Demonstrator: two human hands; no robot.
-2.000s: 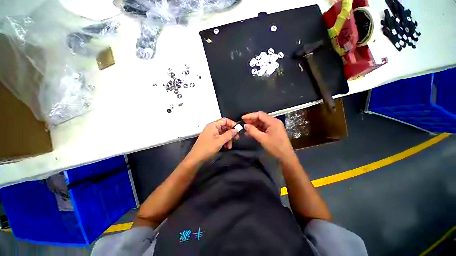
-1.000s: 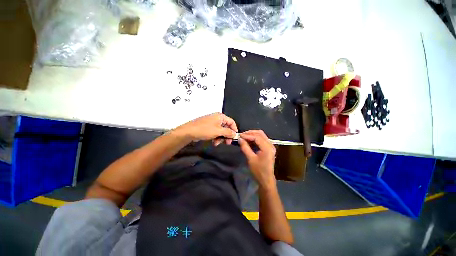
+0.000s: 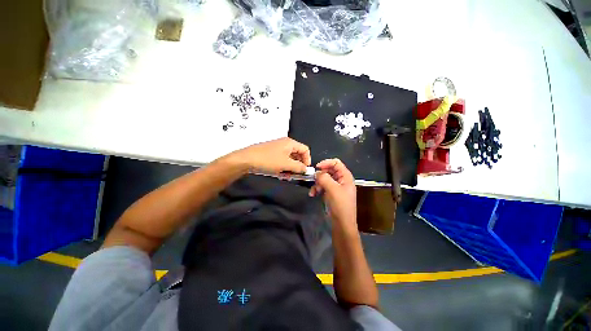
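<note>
My left hand [image 3: 285, 156] and my right hand [image 3: 336, 180] meet at the table's front edge, by the mat's front left corner. Between their fingertips is a small white piece [image 3: 310, 170]; a dark stem is partly visible beside it, mostly hidden by the fingers. White washers [image 3: 352, 125] lie heaped on the black mat [image 3: 317, 106]. Small metal rings [image 3: 245, 101] lie scattered on the white table left of the mat. Black stems with pale ends [image 3: 483, 139] are piled at the right.
A hammer [image 3: 394, 158] lies on the mat's right side, its handle past the front edge. A red tape dispenser [image 3: 434, 137] stands right of it. Clear plastic bags [image 3: 317, 26] and a tan block [image 3: 169, 29] are at the back. An open box [image 3: 376, 210] is below the table edge.
Over the last second, both hands have shifted slightly and the white piece shows more clearly between the fingers. Earlier, the whole view turned, moving the table items across the picture.
</note>
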